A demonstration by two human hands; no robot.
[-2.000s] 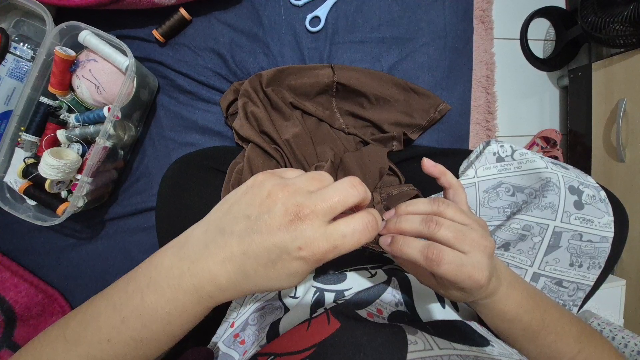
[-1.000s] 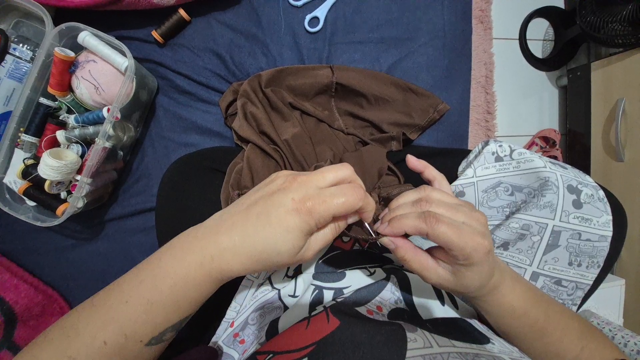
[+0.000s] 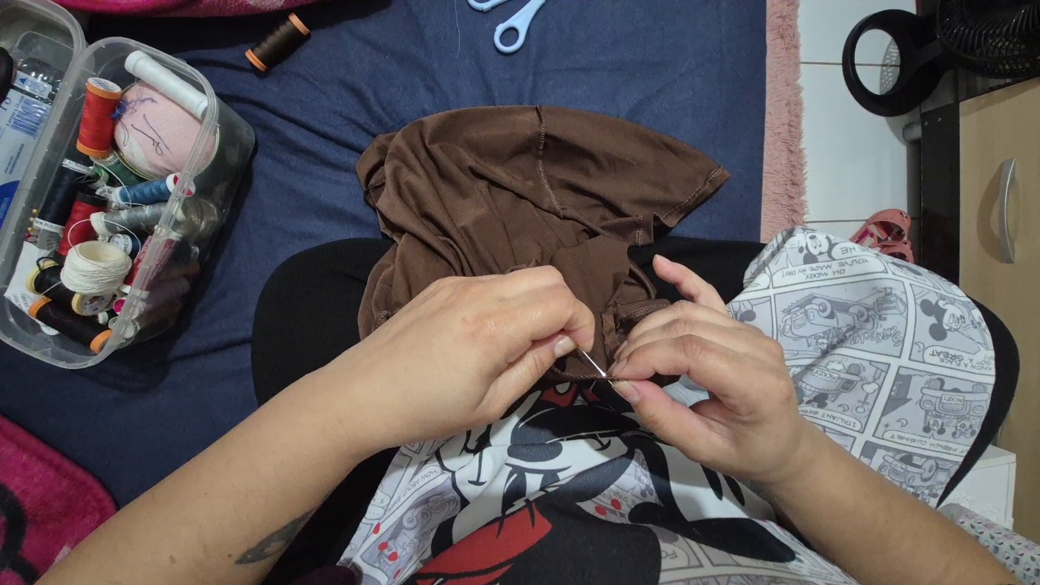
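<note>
Brown knit fabric with stitched seams lies bunched across the lap. My left hand pinches a thin metal needle between thumb and fingertips; its tip points down to the right, at the fabric's edge. With thumb and fingers, my right hand grips that edge of the brown fabric, its index finger raised. The two hands are close together but apart, with the needle between them. Any thread on the needle is too fine to make out. Parts of the fabric are hidden under both hands.
On the dark blue bedding, a clear plastic box at left holds thread spools and a pink pincushion. A dark brown thread spool and light blue scissors lie beyond the fabric. A black fan is at upper right.
Two seconds ago the needle was hidden by my fingers; now it shows between my hands. My left hand has shifted slightly toward me. My right hand still holds the fabric's edge.
</note>
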